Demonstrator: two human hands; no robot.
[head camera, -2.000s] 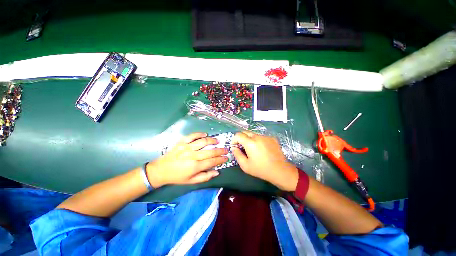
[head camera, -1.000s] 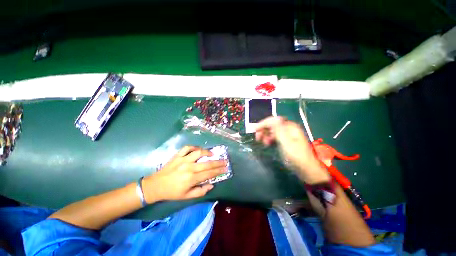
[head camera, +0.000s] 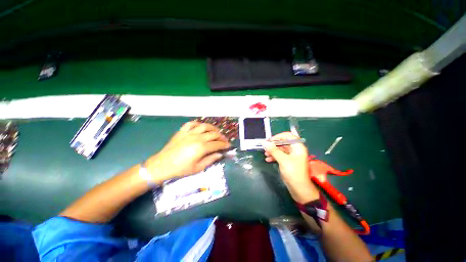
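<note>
An open phone body (head camera: 193, 190), silvery-white inside, lies flat on the bench just below my left hand. My left hand (head camera: 196, 148) is palm down at the lower left of the dark red pile of tiny parts (head camera: 230, 126) and hides part of it; whether its fingertips hold a part cannot be told. My right hand (head camera: 287, 151) grips a thin silvery tool, likely tweezers (head camera: 291, 141), its tip at the lower edge of the white card with a black square (head camera: 255, 129). Clear crumpled film (head camera: 244, 161) lies between my hands.
An orange-red air blow gun (head camera: 329, 185) and a small white stick (head camera: 333, 145) lie right of my right hand. Another open phone (head camera: 101, 125) leans on the raised white strip (head camera: 173, 106) at left. A second parts pile (head camera: 7, 144) is far left. A black tray (head camera: 250, 75) is behind.
My left hand has moved off the phone body, up to the dark red pile, uncovering the phone. My right hand has left the phone body and now holds the thin tool at the card. The view has shifted.
</note>
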